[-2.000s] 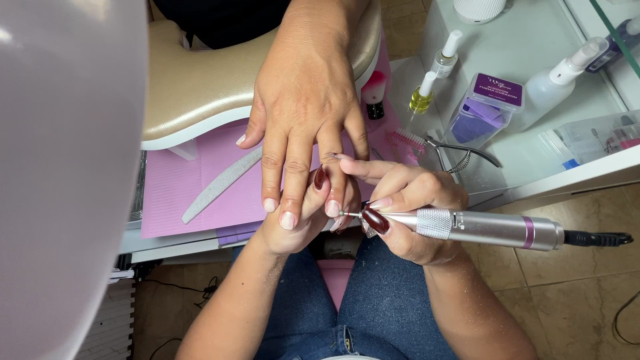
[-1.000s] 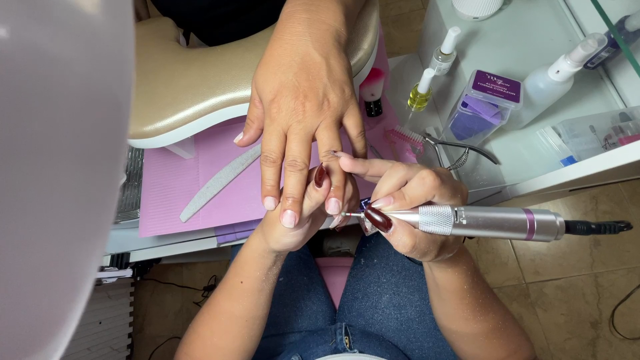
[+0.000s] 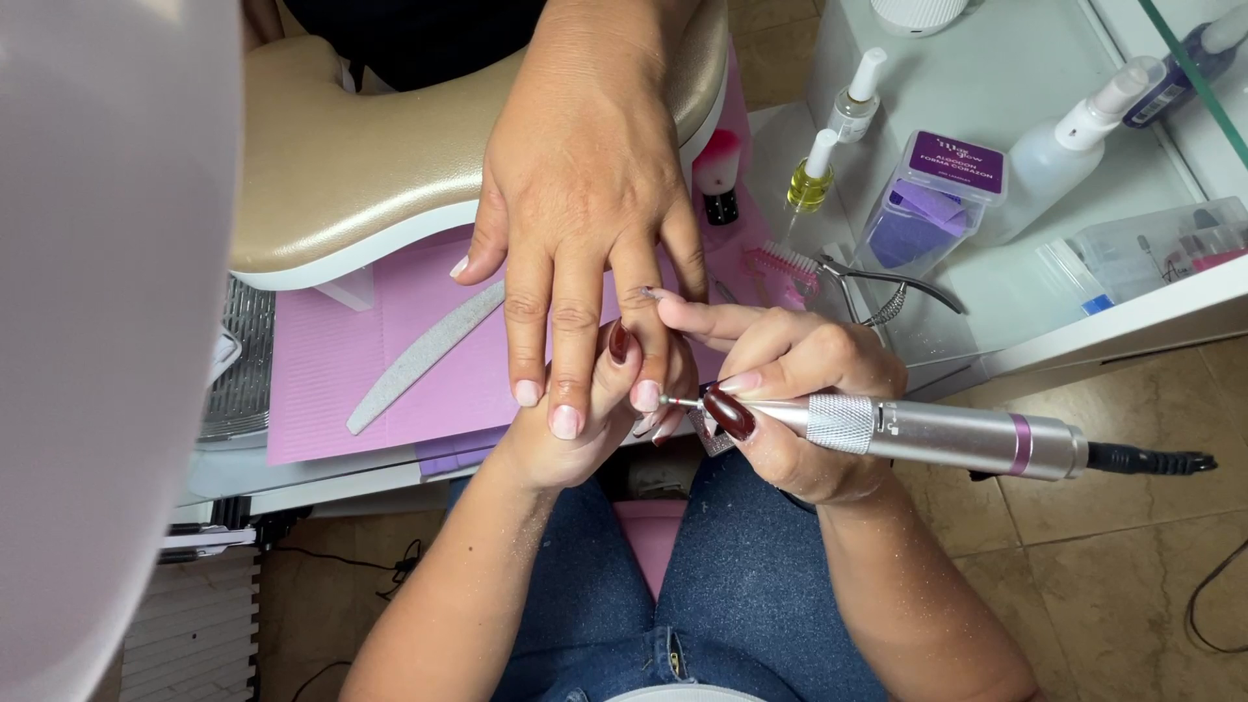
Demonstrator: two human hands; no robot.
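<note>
My right hand [image 3: 804,390] grips a silver electric nail drill [image 3: 936,436] with a purple ring, its cord leaving to the right. The small drill bit [image 3: 675,400] is at the tip of a fingernail on another person's hand [image 3: 590,185], which lies palm down with its fingers towards me. From below, my left hand [image 3: 585,429] holds that finger, with my thumb, its nail dark red, against the finger's side. My left fingertips are partly hidden beneath it. A fingertip of my right hand touches the same finger higher up.
A gold padded armrest [image 3: 380,156] stands over a pink mat [image 3: 322,380] bearing a grey nail file [image 3: 424,361]. Rightward are a brush [image 3: 720,180], cuticle nippers [image 3: 887,283], a yellow oil bottle [image 3: 811,175], a plastic box [image 3: 921,205] and a spray bottle [image 3: 1058,156]. A pale curved surface [image 3: 107,292] fills the left side.
</note>
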